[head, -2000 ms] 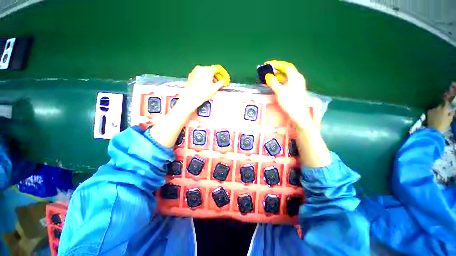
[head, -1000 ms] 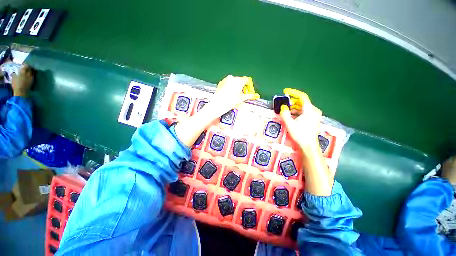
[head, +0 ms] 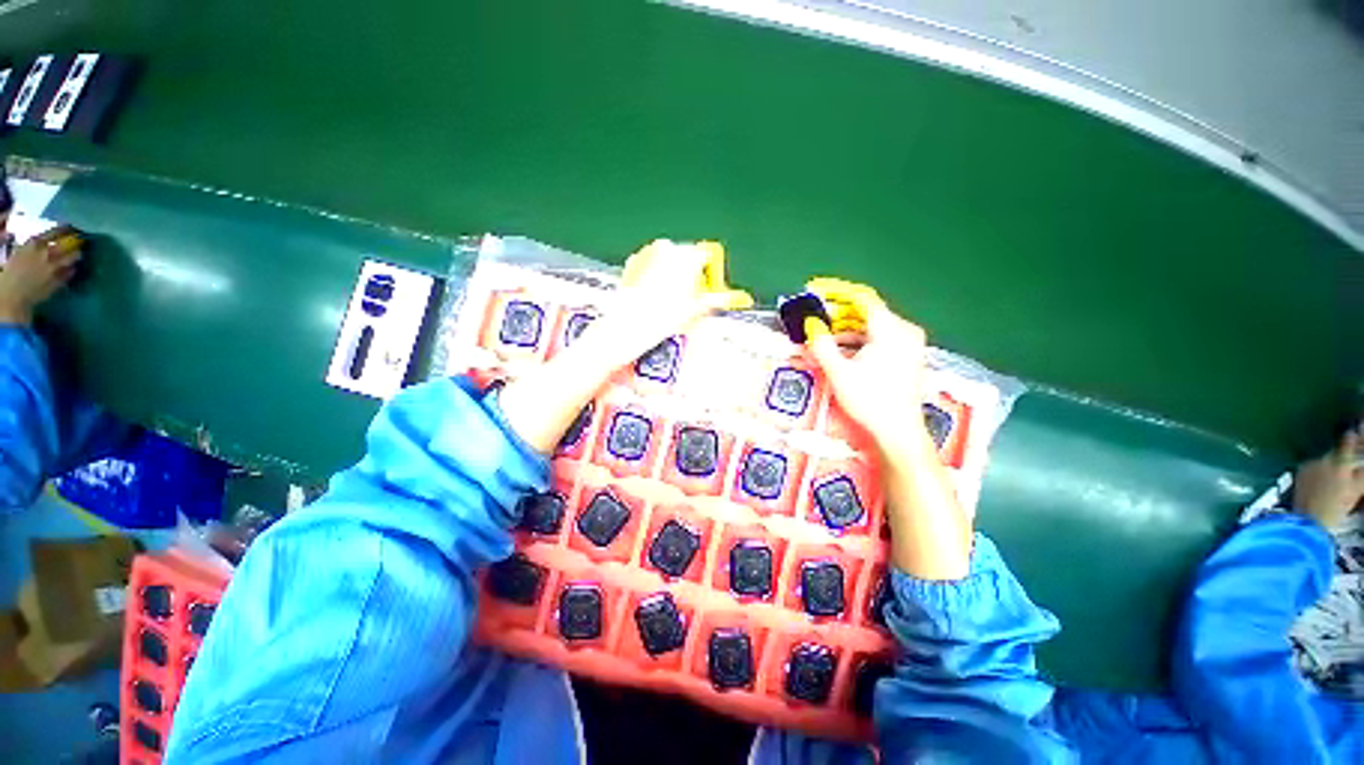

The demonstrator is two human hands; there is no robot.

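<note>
My right hand (head: 868,351), with yellow finger cots, holds a black watch body (head: 803,316) between thumb and fingers above the far edge of the red blister tray (head: 501,617). My left hand (head: 670,295), also with yellow finger cots, is over the tray's far edge; its thumb and fingers are curled with a gap between them, and no part shows in it. The tray's pockets hold many watch bodies, sensor side up. My forearms hide some pockets. A clear film (head: 516,257) sticks out under the tray's far edge.
A white insert box (head: 385,329) lies left of the tray. Boxes (head: 72,93) stand on the green conveyor belt (head: 449,120) at far left. A metal rail (head: 957,67) runs beyond. Neighbours' sleeves (head: 1264,598) show at both sides. Another filled red tray (head: 162,635) and a brown carton (head: 75,605) are lower left.
The view has turned, bringing more of the left side in. Boxes on the belt at far left have changed position. My right hand still holds the watch body; my left hand stays near the tray's far edge.
</note>
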